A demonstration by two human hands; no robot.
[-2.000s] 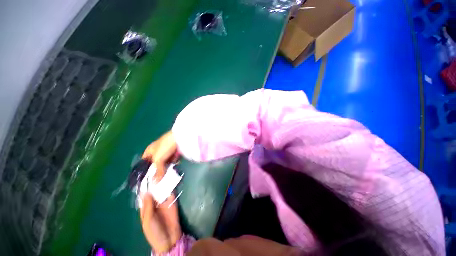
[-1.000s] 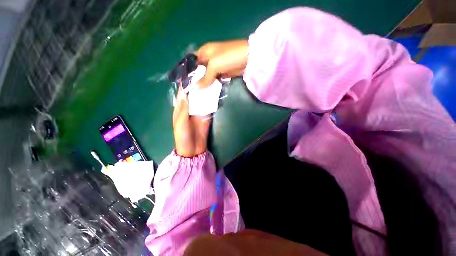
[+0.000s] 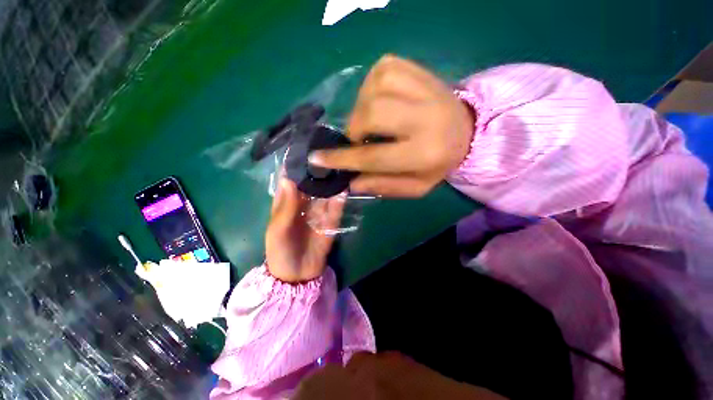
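Observation:
An open black round case [image 3: 319, 160], its disc facing up and its dark lid at the upper left, sits in crinkled clear film [image 3: 234, 150]. My left hand [image 3: 301, 230] holds it from below, its fingertips partly hidden by the case and film. My right hand [image 3: 406, 129], slightly blurred, lies over the case's right side. One extended finger touches the disc near its centre, and I see nothing gripped in this hand. A white wipe [image 3: 352, 8] lies on the green bench [image 3: 375, 242] at the top edge of the picture, partly cut off.
A lit smartphone [image 3: 176, 220] lies left of my left hand. A white crumpled item [image 3: 188, 291] with a thin cord overlaps its lower end, beside a thin white stick [image 3: 129, 248]. Glossy clear plastic [image 3: 102, 336] fills the lower left. Brown cardboard [image 3: 692, 95] shows at the right edge.
The white wipe has left my hands and lies on the bench above. My right hand has shifted onto the case's disc, which now shows face up. My left hand still supports the case.

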